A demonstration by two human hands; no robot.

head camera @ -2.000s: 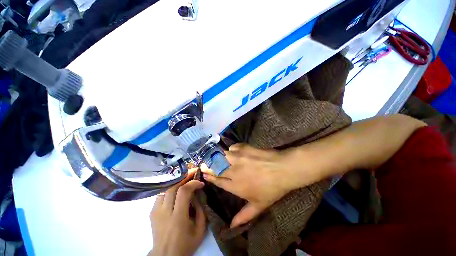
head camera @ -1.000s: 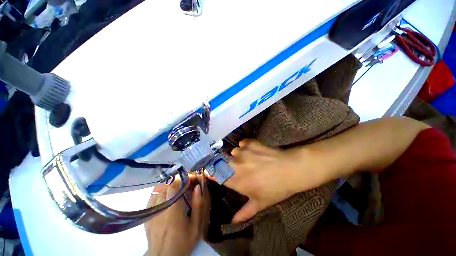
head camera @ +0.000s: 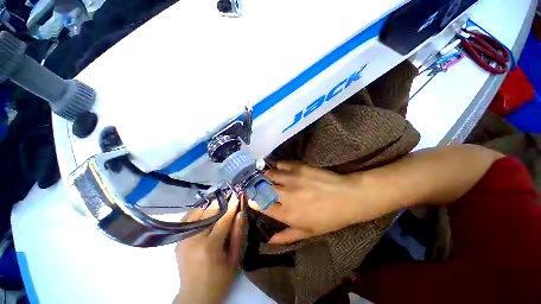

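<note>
The brown woven garment piece (head camera: 365,133) is bunched under the arm of the white sewing machine (head camera: 196,77). My left hand (head camera: 210,255) comes from below, its fingertips pinching the cloth edge beside the needle area, partly behind the curved metal guard (head camera: 133,231). My right hand (head camera: 317,202) lies palm down on the garment piece, thumb spread apart from the fingers, fingertips beside the grey-blue block (head camera: 262,193). Dark, smoother cloth (head camera: 258,252) shows between the hands. The needle tip and presser foot cannot be made out clearly.
Red-handled scissors (head camera: 486,52) and small pink-and-blue tools (head camera: 449,61) lie at the table's far right. A red object (head camera: 511,92) is beyond the table edge. A grey ribbed post (head camera: 44,80) juts out at the left. Dark cloth (head camera: 127,21) is piled behind the machine.
The camera view has shifted slightly. My left hand's fingers have moved up to the needle area and now sit partly behind the guard. My right thumb is a little nearer its fingers.
</note>
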